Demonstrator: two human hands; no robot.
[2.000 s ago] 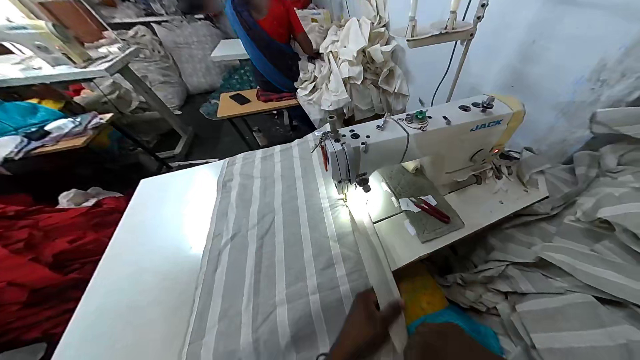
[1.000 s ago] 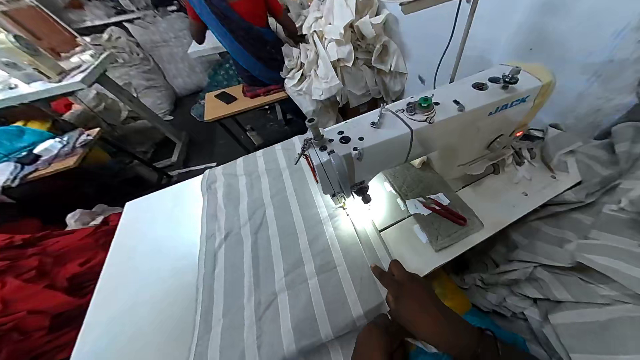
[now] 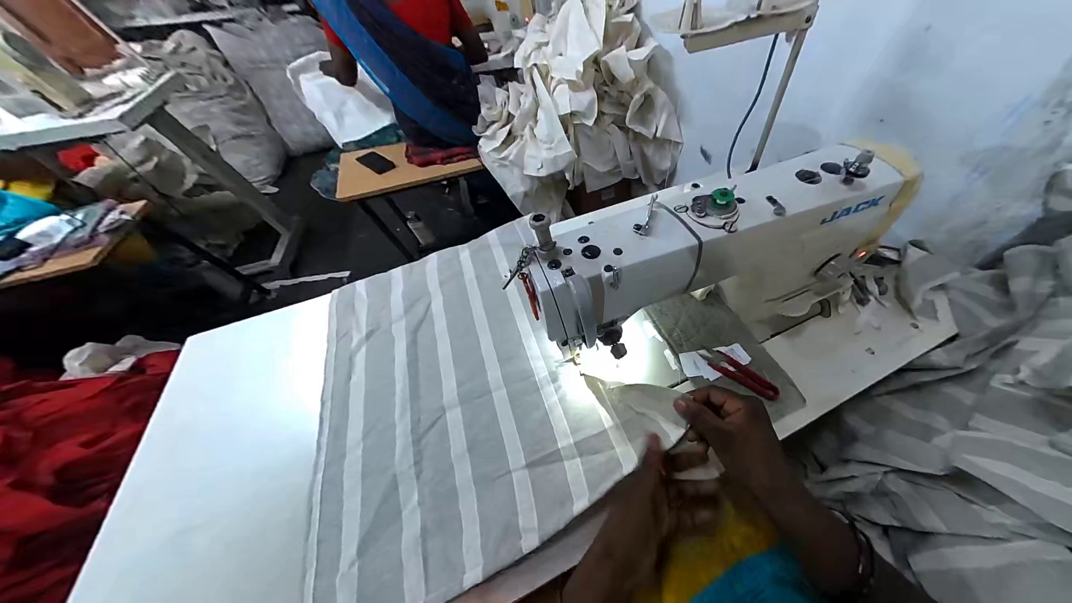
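Grey-and-white striped fabric lies across the white sewing table and runs under the needle area of a white Jack sewing machine, whose lamp is lit. Below and right of the needle, my right hand pinches the fabric's near edge between thumb and fingers. My left hand is beside it, partly blurred, with its fingers at the same edge. Red-handled thread snips rest on a grey cloth pad on the machine bed, next to small white scraps.
More striped fabric is heaped at the right. Red cloth lies at the left of the white tabletop. Behind stand a small wooden table with a phone, a person and a pile of cream cloth.
Both hands have gone from resting low on the fabric strip to holding its edge, which is now lifted and folded near the needle. The person behind now shows white cloth at one hand.
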